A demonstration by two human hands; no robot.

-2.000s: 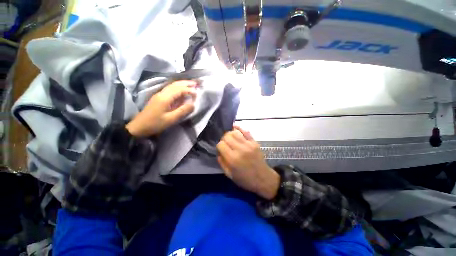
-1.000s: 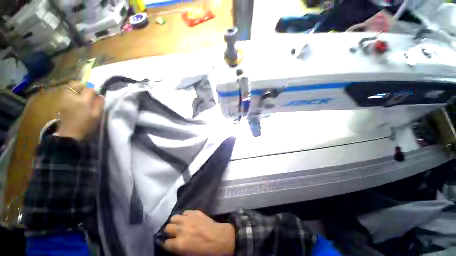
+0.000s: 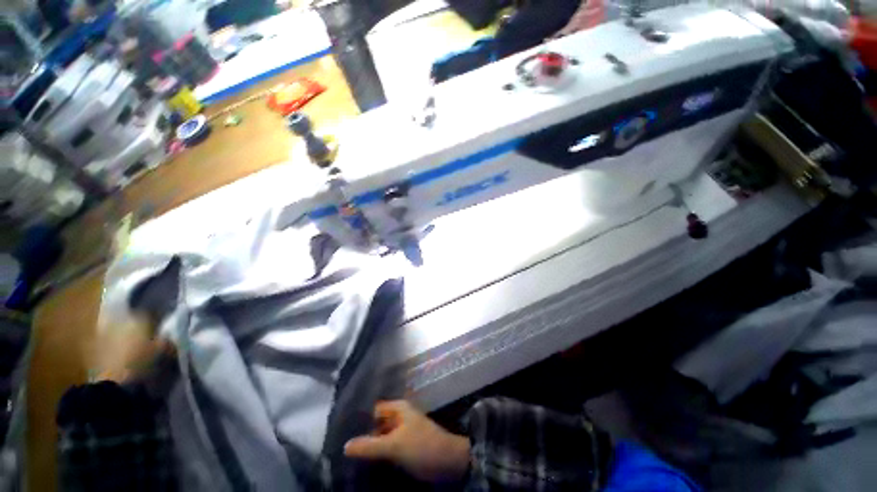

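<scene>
The light grey garment [image 3: 279, 375] with dark grey bands lies left of and in front of the needle, its near part running down to the picture's lower edge. The white JACK sewing machine head [image 3: 452, 183] stands over its far end; glare hides the presser foot. My left hand [image 3: 135, 348] is blurred at the garment's left side; its grip cannot be made out. My right hand [image 3: 409, 444] is at the dark band on the garment's right edge, thumb and fingers apart, holding nothing that shows.
The machine table's ruler-marked grey edge [image 3: 538, 332] runs right of the garment. A brown wooden table [image 3: 260, 135] behind holds a red packet [image 3: 295, 94] and a round spool [image 3: 193, 129]. Loose grey cloth [image 3: 750, 336] lies below the table edge at right.
The view has turned and tilted, showing more of the machine. The garment, bunched earlier, is spread towards me. My right hand has opened from its grip on the dark edge.
</scene>
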